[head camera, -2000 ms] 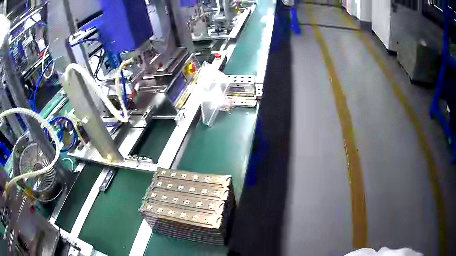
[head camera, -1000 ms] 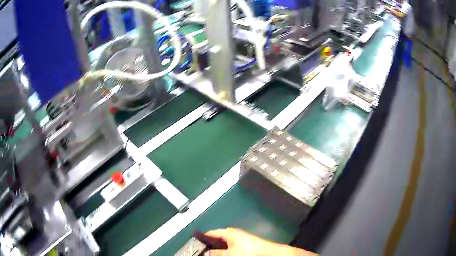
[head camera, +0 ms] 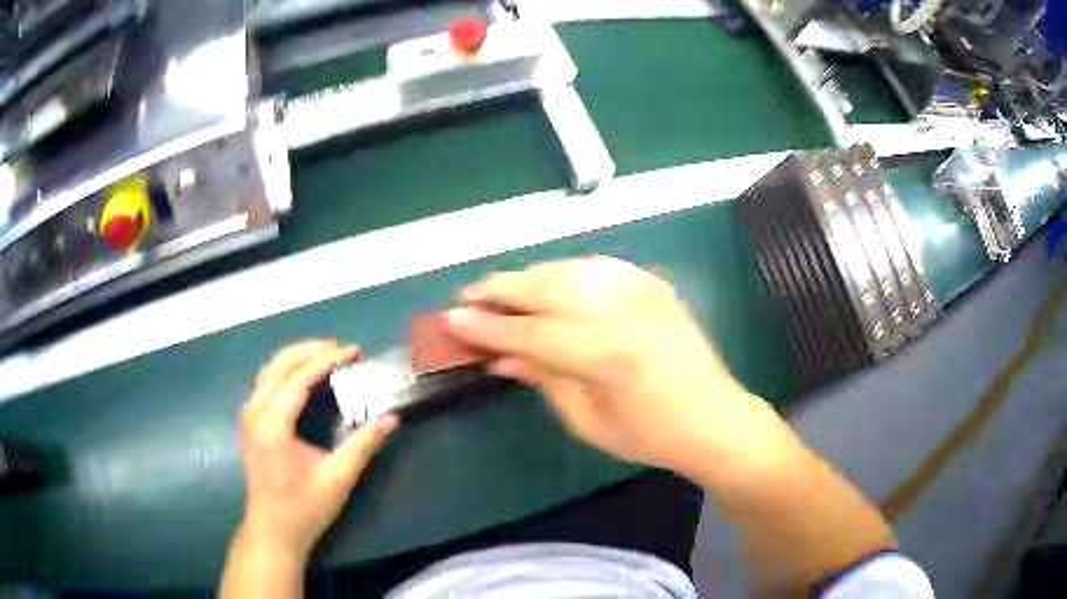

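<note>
A silvery grey panel (head camera: 372,386) lies on the green bench surface in front of me, its right part partly hidden behind my right hand. My left hand (head camera: 304,433) grips the panel's left end between thumb and fingers. My right hand (head camera: 585,339) holds a reddish-brown block (head camera: 442,342) in its fingertips. The block rests against the top of the panel. Both hands are bare.
A stack of panels (head camera: 837,252) stands on the bench to the right, with a clear plastic bag (head camera: 981,166) beyond it. A white rail (head camera: 445,240) runs behind the hands. Further back are a red button (head camera: 468,36) and an emergency stop (head camera: 124,218) on a yellow collar.
The view has turned left and down, so the stack now shows further right. My left hand has come into view on the panel. My right hand, earlier at the bottom edge, is now over the panel.
</note>
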